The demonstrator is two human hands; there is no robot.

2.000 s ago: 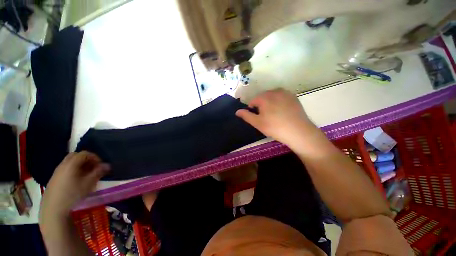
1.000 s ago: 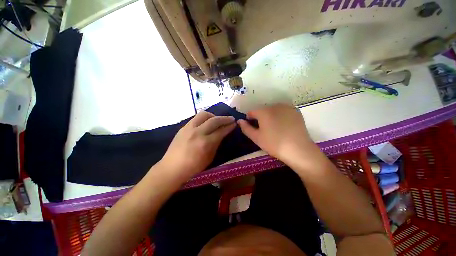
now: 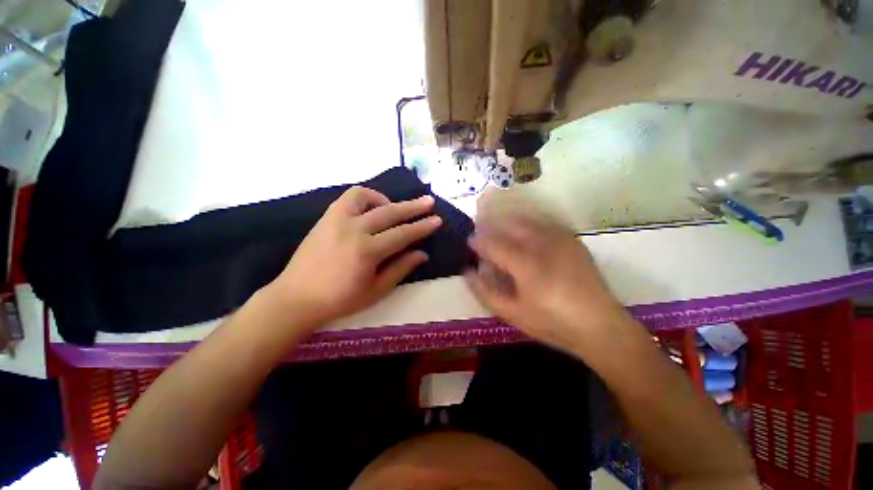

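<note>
A long black cloth strip lies along the front of the white table, its right end just in front of the needle plate. My left hand lies flat on the strip near its right end, fingers slightly spread. My right hand is blurred at the strip's right end; its fingertips are by the cloth edge, and whether they grip it cannot be told. The cream machine head stands behind, its foot area not over the cloth. The black pile lies at the left, touching the strip's left end.
Blue-green snips lie on the machine bed at the right. A purple band runs along the front table edge. Red baskets stand below at both sides, the right one with blue spools. A dark keypad-like piece is at the far right.
My left hand has moved from pinching beside my right fingers to lying flat on the strip. My right hand has shifted slightly away from it. The view has shifted, so the machine appears further right.
</note>
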